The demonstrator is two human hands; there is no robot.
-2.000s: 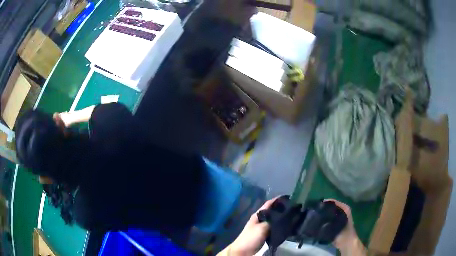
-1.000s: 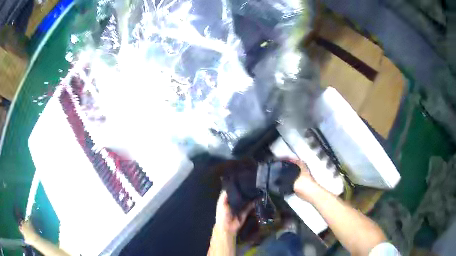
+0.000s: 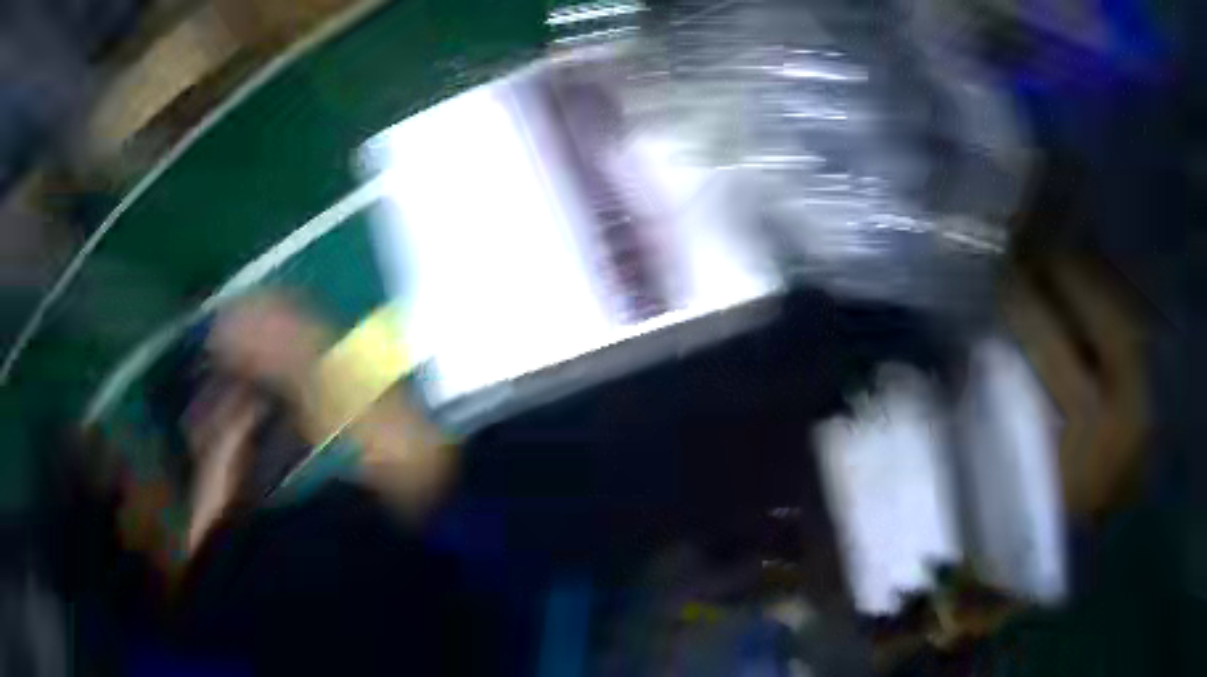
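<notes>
The head view is strongly blurred, and neither my left hand nor my right hand can be made out. A white foam tray (image 3: 496, 251) with dark red rows (image 3: 622, 245) stands on the green worktop (image 3: 347, 265). Crumpled clear plastic (image 3: 847, 159) lies against its right side. The black modules held before cannot be made out.
A neighbouring person in dark clothing (image 3: 318, 582) is at the lower left, with hands (image 3: 271, 344) at the worktop near a yellow blurred thing (image 3: 364, 370). White foam pieces (image 3: 890, 496) stand at the lower right beside brown cardboard (image 3: 1105, 384).
The view has swung, so the foam tray now sits near the upper middle and the neighbour shows at lower left. My hands and the black modules have left clear view.
</notes>
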